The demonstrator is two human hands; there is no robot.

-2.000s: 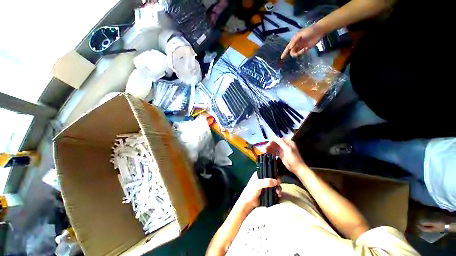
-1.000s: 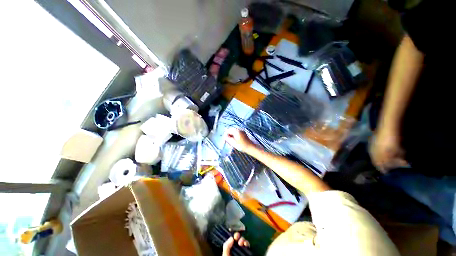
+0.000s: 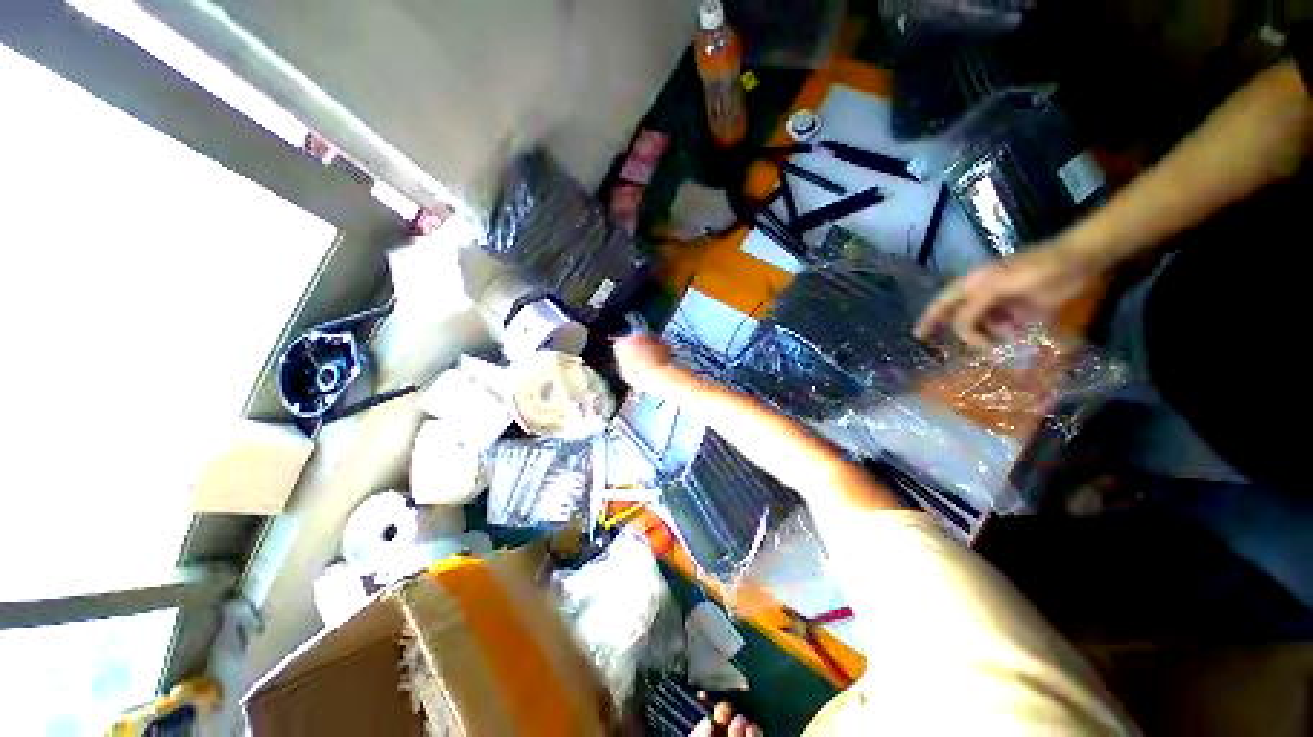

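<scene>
My left hand (image 3: 729, 719) is at the bottom edge, partly cut off, with its fingers around a bundle of black rods (image 3: 671, 706). My right hand (image 3: 642, 363) reaches across the table to the space between the white rolls and the sheets. It is small and blurred, beside a dark object, and I cannot tell whether it holds anything. A clear bag of neatly rowed black rods (image 3: 724, 501) lies below my right forearm. Thin black leads (image 3: 701, 354) lie on the white sheet just right of that hand. More black rods (image 3: 936, 494) lie partly hidden beyond my forearm.
An open carton (image 3: 504, 662) stands at lower left. White rolls (image 3: 559, 395) and a black round housing (image 3: 320, 374) sit on the sill. A red-handled tool (image 3: 824, 642) lies at the table edge. An orange bottle (image 3: 720, 79) stands at the back. Another person's hand (image 3: 1008, 295) is over clear plastic at right.
My right hand went from the bundle to the sheet, then farther up and left toward the rolls. My left hand has dropped to the bottom edge with the rods. The other person's hand has returned over the plastic.
</scene>
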